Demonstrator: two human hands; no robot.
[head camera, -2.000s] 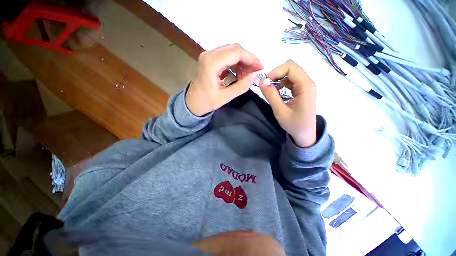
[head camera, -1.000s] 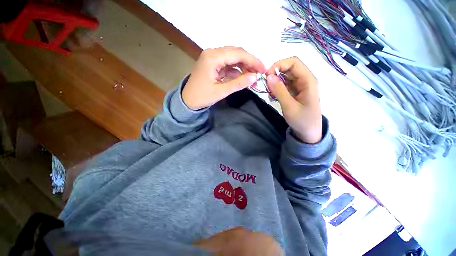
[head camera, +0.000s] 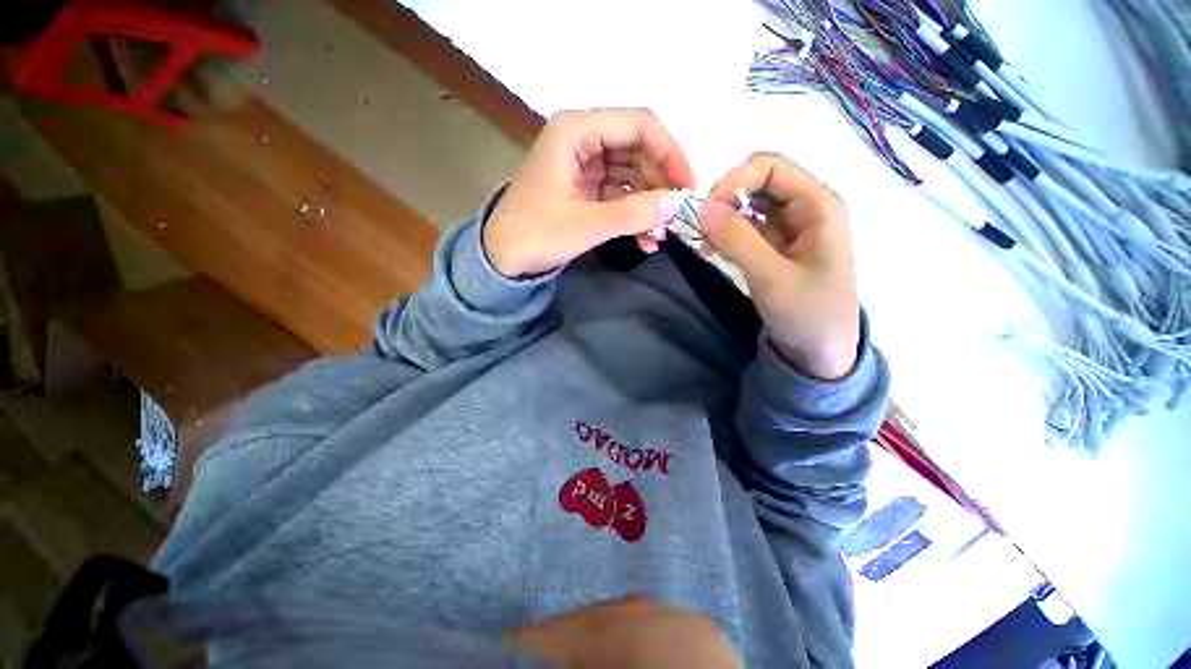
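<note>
My left hand (head camera: 581, 196) is at the upper middle of the view, pinching thin core wires (head camera: 687, 217) at thumb and index fingertips. A small white piece, possibly a connector housing, shows at those fingertips. My right hand (head camera: 794, 261) is just beside it, pinching the same wires from the other side. Another small white piece (head camera: 747, 204) sticks out between its thumb and fingers. The fingers cover most of the work, and the small parts are blurred and overexposed.
Multi-core cables (head camera: 1058, 209) with black sleeves and fanned coloured wires (head camera: 849, 65) lie on the white table (head camera: 627, 65) at the upper right. A red stool (head camera: 131, 59) stands on the floor at the upper left. A pale bundle (head camera: 156, 442) hangs lower left.
My hands have drawn slightly apart, my right hand moving a little right and down. A white piece now shows above my right thumb. Short wires now span the gap between the fingertips.
</note>
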